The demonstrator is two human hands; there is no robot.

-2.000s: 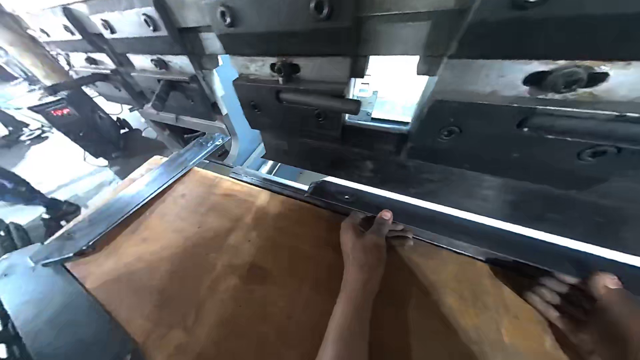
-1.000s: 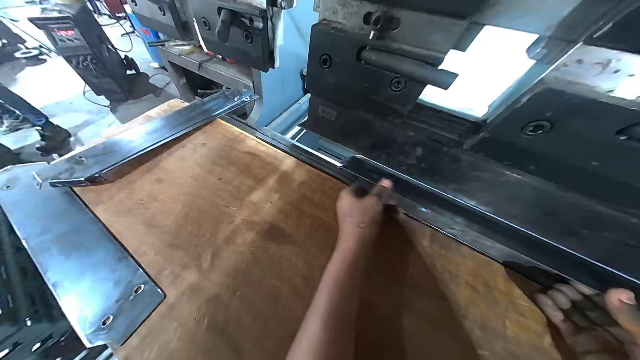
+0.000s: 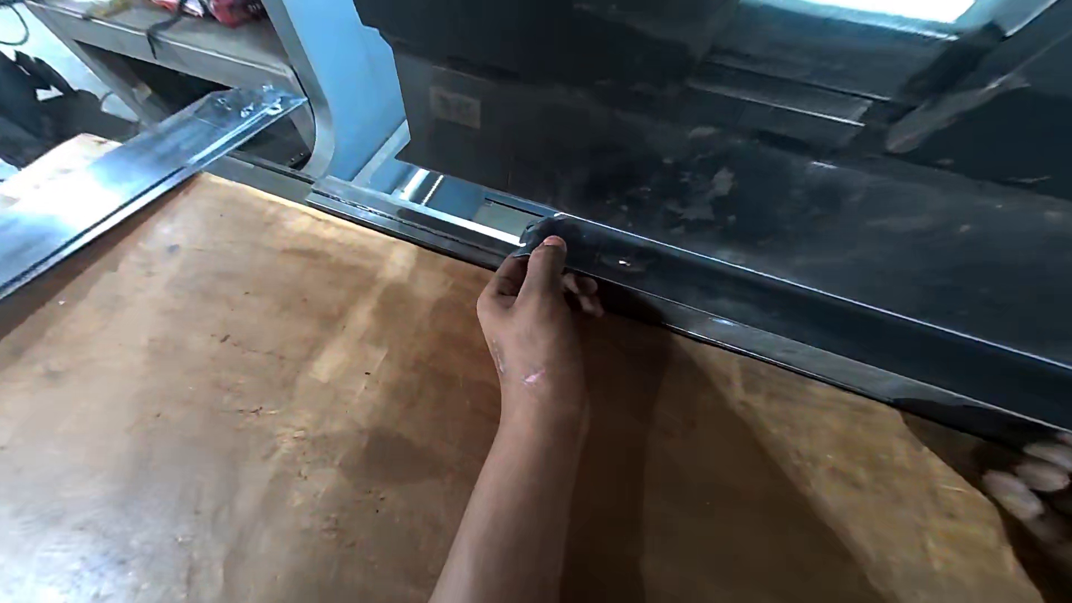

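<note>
A long dark metal strip (image 3: 754,314) runs along the far edge of the wooden board (image 3: 318,402), at the foot of a press brake's dark upper tooling (image 3: 603,126). My left hand (image 3: 536,289) pinches the strip's left end, thumb on top and fingers curled beneath. At the right edge of the view, my right hand (image 3: 1034,481) is partly cut off and blurred, its fingers beside the strip near the board; its hold on the strip cannot be made out.
A flat steel arm (image 3: 151,180) lies across the board's left corner. Beyond it stand a grey metal bench (image 3: 184,42) with things on it and the machine's light blue side frame (image 3: 343,84). A metal bed rail (image 3: 402,218) continues left of the strip.
The view has moved closer to my left hand and the strip's end. My left hand keeps its pinch there. The right hand stays near the strip at the right.
</note>
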